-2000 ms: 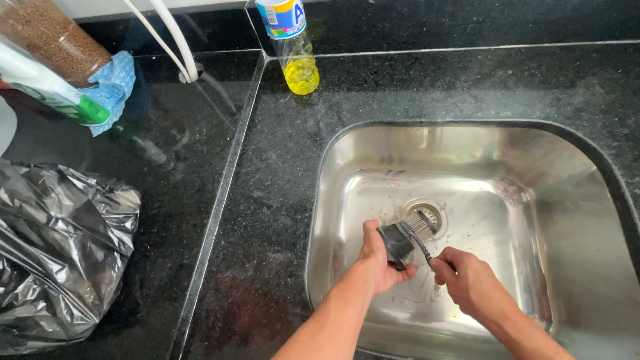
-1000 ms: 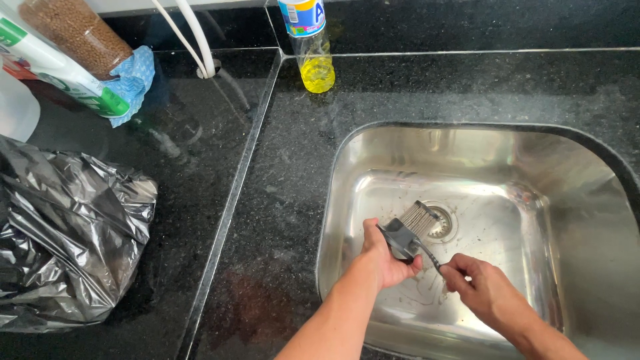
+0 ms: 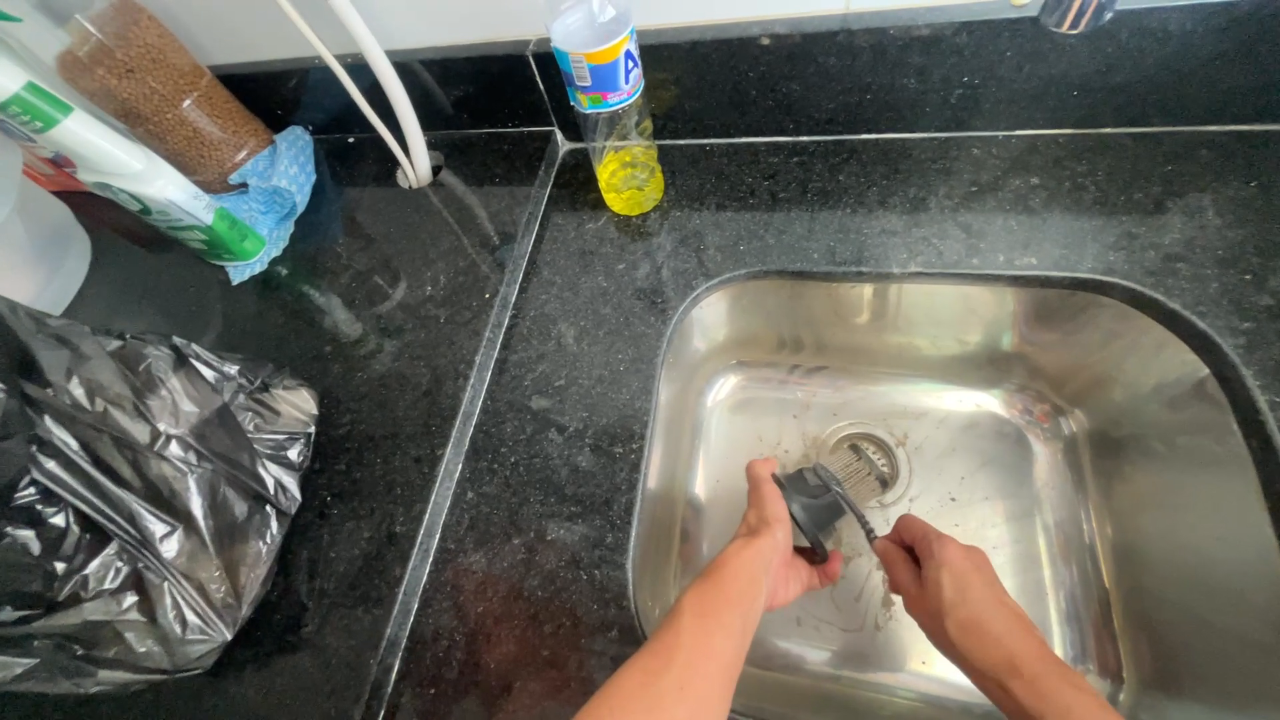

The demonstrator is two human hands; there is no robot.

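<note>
My left hand grips a dark grey plastic piece with metal bristles or pins, held over the stainless steel sink. Its pins point up and right toward the drain; what tool it belongs to, I cannot tell. Between the fingers of my right hand is the handle of a thin dark brush, whose head lies against the base of the pins. Bits of dirt are scattered on the sink floor around the drain.
A bottle with yellow liquid stands behind the sink. To the left are a black plastic bag, a jar of brown pellets, a blue cloth, a white and green package and a white hose. A raised counter seam runs between.
The grey piece has turned a little in my left hand since one second ago. My right hand has shifted slightly, and the brush now lies across the base of the pins.
</note>
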